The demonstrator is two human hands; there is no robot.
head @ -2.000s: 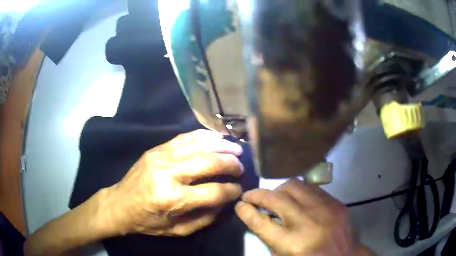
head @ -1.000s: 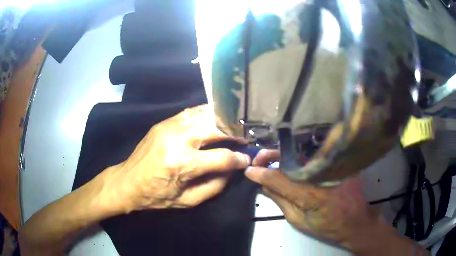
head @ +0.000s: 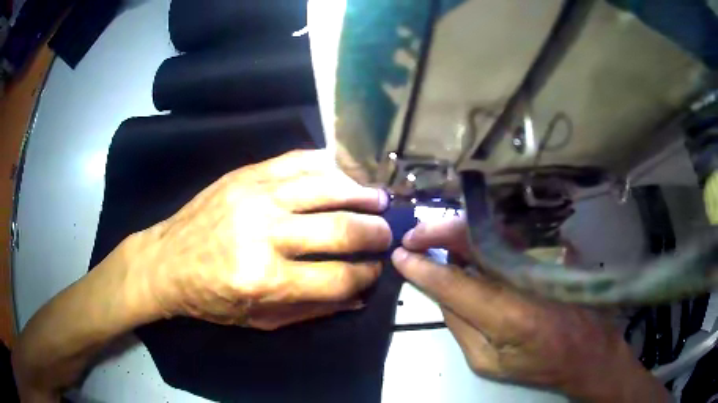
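A dark cut panel point(head: 197, 157) lies on the white machine bed, its upper part in folds. My left hand point(head: 260, 240) lies flat on the panel, fingers together and fingertips near its right edge, close to the presser foot point(head: 425, 197). My right hand point(head: 504, 315) pinches the seam edge point(head: 403, 236) between thumb and finger, just right of my left fingertips. The sewing machine head point(head: 504, 94) hangs over the upper right and hides part of my right hand. The needle cannot be made out.
The white table point(head: 67, 157) has an orange-brown edge point(head: 17, 126) at the left. A small dark scrap point(head: 86, 31) lies at the far left. Black-handled shears point(head: 669, 330) lie right of the machine. The yellowish knob point(head: 712, 189) shows at the right rim.
The machine head takes up more of the right side as the view shifts. My left hand has flattened from its earlier pinch, its fingers extended. My right hand stays at the seam edge.
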